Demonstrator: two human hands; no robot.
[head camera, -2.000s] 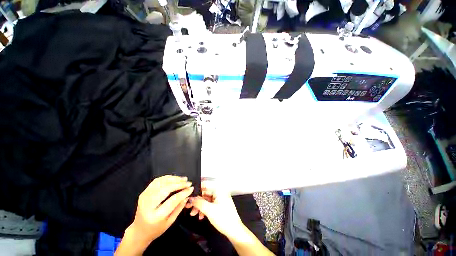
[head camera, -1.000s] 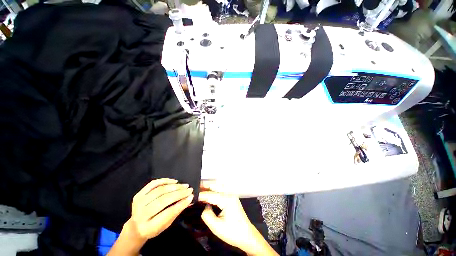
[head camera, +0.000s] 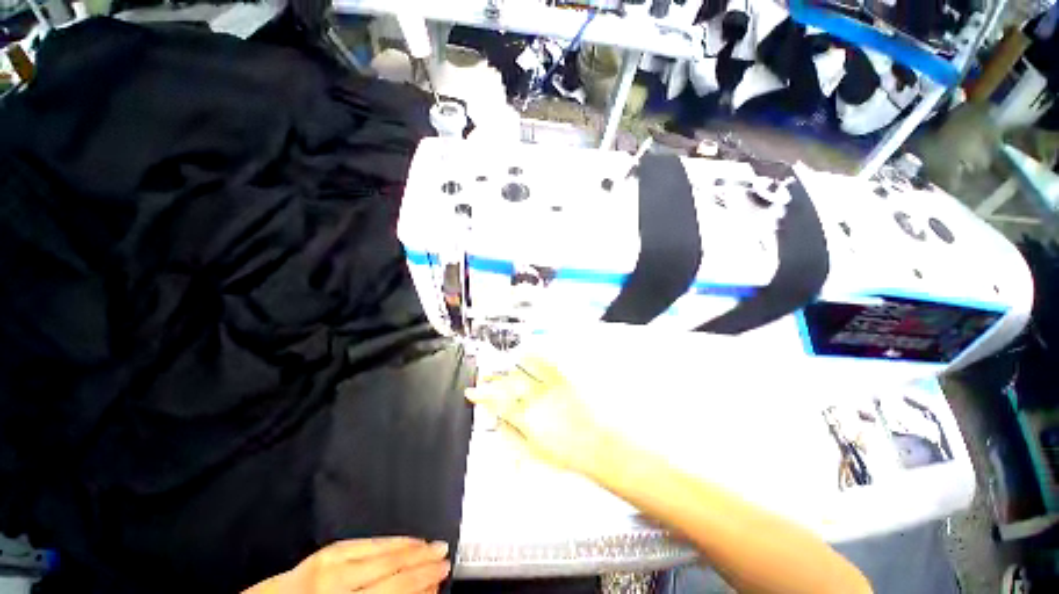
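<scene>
Black fabric (head camera: 209, 302) lies in a large wrinkled heap left of the machine, with a smoother flat part running up to the needle area (head camera: 494, 337) of the white sewing machine (head camera: 557, 238). My left hand (head camera: 372, 566) rests flat on the fabric near its right edge at the bottom of the view, partly cut off by the frame. My right hand (head camera: 537, 408) lies on the white bed just below the needle area, fingers apart, fingertips beside the fabric edge. I see nothing held in it.
Two black bands (head camera: 664, 238) hang over the machine head. A dark control panel (head camera: 900, 330) is at right. Snips (head camera: 850, 447) lie beside a small tray (head camera: 917, 432). A ruler scale (head camera: 569, 550) runs along the front edge. Grey cloth (head camera: 801, 569) is below.
My right hand has let go of the fabric edge at the front and moved up to the needle area. My left hand lies flatter on the cloth. The camera view has tilted up.
</scene>
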